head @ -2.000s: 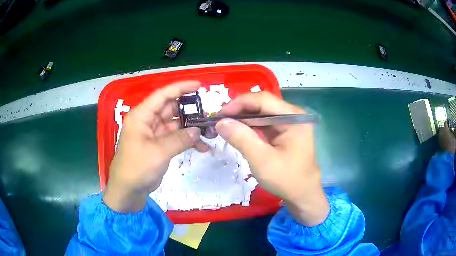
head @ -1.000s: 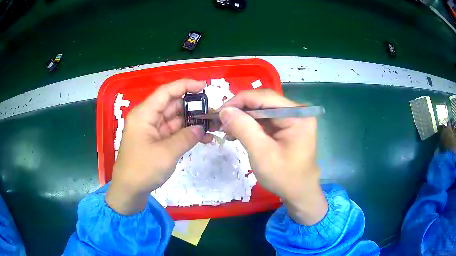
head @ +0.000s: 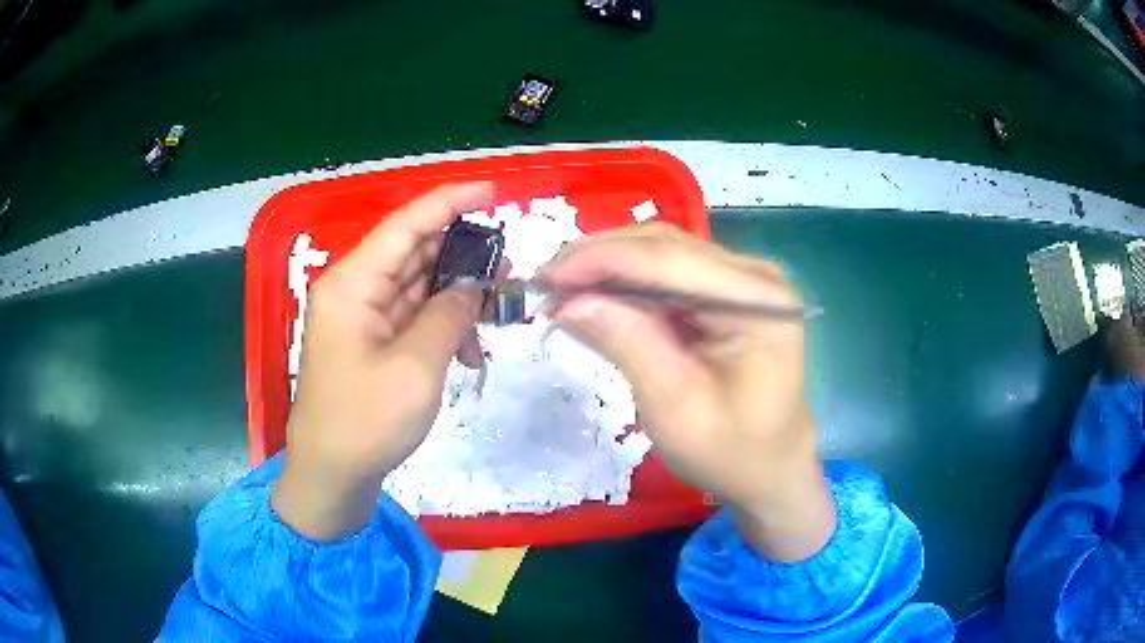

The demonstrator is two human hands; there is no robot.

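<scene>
My left hand (head: 377, 339) holds a black device housing (head: 468, 251) tilted above the red tray (head: 261, 339). No white pad shows on the housing's visible face. A small dark and gold flex cable with module (head: 510, 303) hangs at the housing's lower right edge. My right hand (head: 703, 352) holds grey metal tweezers (head: 716, 302); their tips are blurred near the flex cable, and I cannot tell whether they touch it. Many white adhesive pads (head: 527, 427) lie loose in the tray below both hands.
Black units (head: 531, 99) lie apart on the dark green belt beyond the white edge strip (head: 816, 176). A yellow sheet (head: 487, 578) sticks out under the tray's near edge. At right, a neighbour's blue sleeve (head: 1080, 502) and hand are beside cream label sheets (head: 1062, 297).
The housing has tilted and its earlier visible white patch no longer shows. The flex module now shows beside it. The tweezers have drawn back from the housing. The belt units have shifted right.
</scene>
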